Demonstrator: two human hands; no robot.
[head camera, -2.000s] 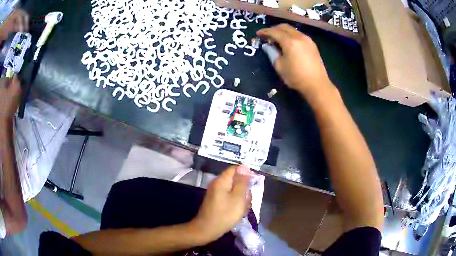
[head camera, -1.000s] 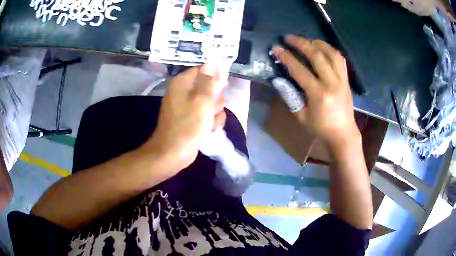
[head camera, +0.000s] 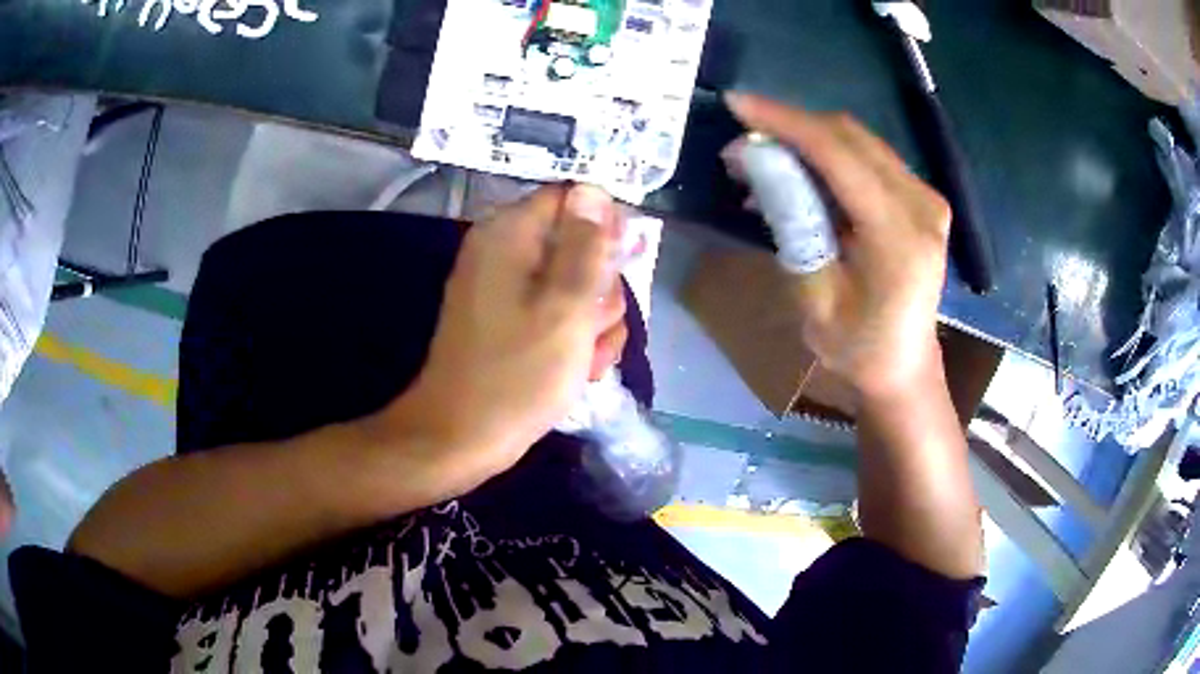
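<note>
The open white housing (head camera: 461, 112) lies at the bench edge, top centre, its upper part cut off by the picture's rim. A green circuit board (head camera: 599, 24) and a black rectangular module (head camera: 540, 130) sit inside it. My left hand (head camera: 526, 296) is closed around the bagged cord at the housing's near edge. The crinkled clear bag (head camera: 632, 461) hangs below my hand over my lap. My right hand (head camera: 855, 231) is right of the housing, fingers curled, a whitish ribbed wrap (head camera: 790, 204) on one digit. Whether its fingertips hold anything is hidden.
A mallet (head camera: 942, 145) lies on the dark bench (head camera: 263, 66) to the right. Part of the white clip pile (head camera: 217, 13) shows at top left. Bagged cords (head camera: 1165, 316) lie at the right end, near a thin dark tool (head camera: 1053, 327). A cardboard box (head camera: 737, 323) stands below the bench.
My right hand has come back from beside the clip pile to right of the housing, its fingers now more curled. The view has tipped down towards my lap. My left hand keeps hold of the cord.
</note>
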